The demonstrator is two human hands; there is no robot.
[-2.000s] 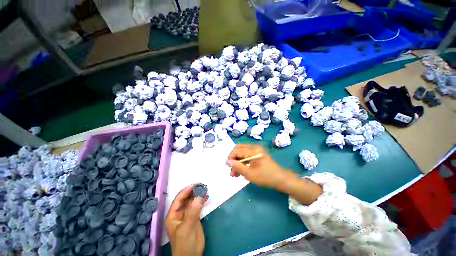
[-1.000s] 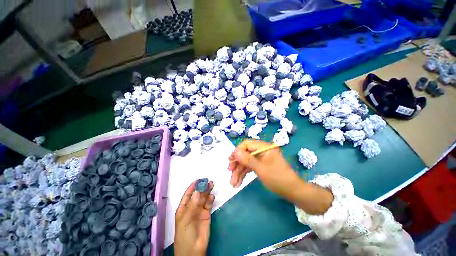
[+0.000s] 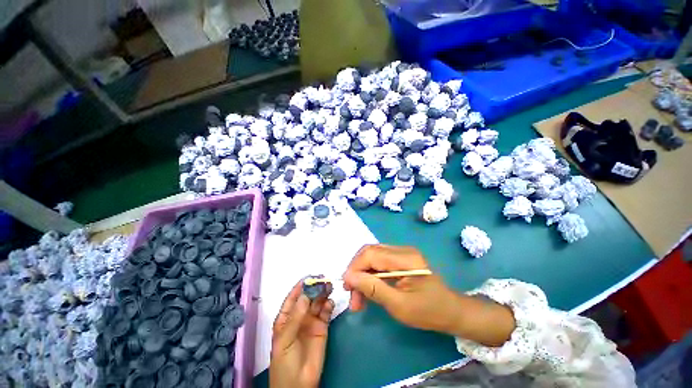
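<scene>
My left hand (image 3: 300, 330) holds a dark grey cup (image 3: 317, 290) between its fingertips, above the edge of the white sheet (image 3: 307, 254). My right hand (image 3: 398, 288) holds a thin pale rod (image 3: 406, 273) level. The rod's left tip is at the cup, with a pale yellowish dab there. A pink tray (image 3: 256, 265) full of dark grey cups stands left of my hands. A large heap of joined pieces (image 3: 303, 144), white ruffled balls with grey cups, lies ahead.
Loose white ruffled pieces (image 3: 45, 303) lie at far left. More ruffled balls (image 3: 535, 182) and a single one (image 3: 476, 241) lie to the right. A black fabric item (image 3: 607, 148) is on the brown cardboard (image 3: 633, 204). Blue bins (image 3: 523, 83) stand behind. A red stool (image 3: 660, 299) is below the bench edge.
My right hand has moved down, and the rod has swung level with its tip now at the cup. My left hand still holds the cup, which is now tilted.
</scene>
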